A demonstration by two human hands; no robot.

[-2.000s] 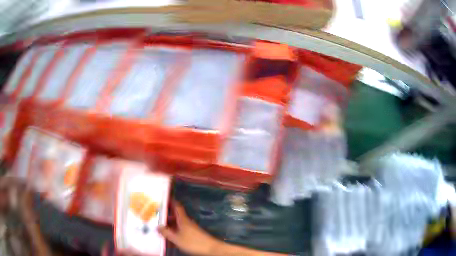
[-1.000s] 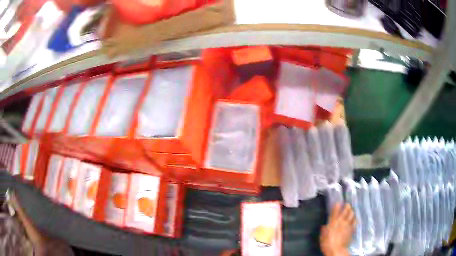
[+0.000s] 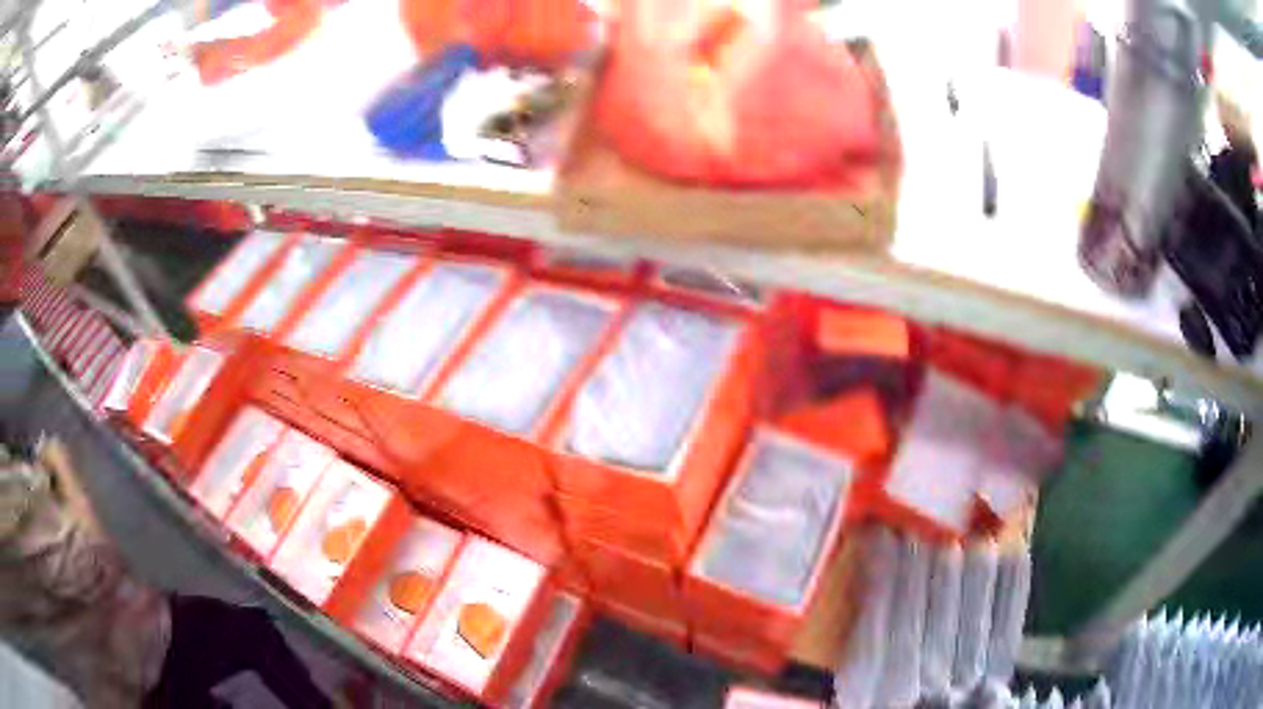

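Neither of my hands is in the picture. Orange box bases filled with bagged flat devices [image 3: 651,388] stand in stacked columns across the middle. One filled box [image 3: 772,519] stands lower, just right of them. In front runs a row of open boxes with white interiors and round orange pieces [image 3: 481,627]. Bagged devices [image 3: 931,609] stand on edge at the lower right, and more bagged devices [image 3: 1191,665] are cut off by the bottom right corner. A pale box edge [image 3: 769,701] shows at the bottom rim; the rest is cut off.
A white shelf [image 3: 513,208] crosses above, bearing a cardboard tray [image 3: 734,215] with red plastic, a blue item and a metallic tumbler [image 3: 1150,125]. Pale, empty-looking boxes [image 3: 956,450] stand at the right. Another person's patterned clothing [image 3: 63,554] shows at the lower left. A metal post slants at the right.
The view has shifted, so the boxes sit lower and further right and more shelf shows. The hand at the bagged devices has left the picture. The single open box is almost cut off below.
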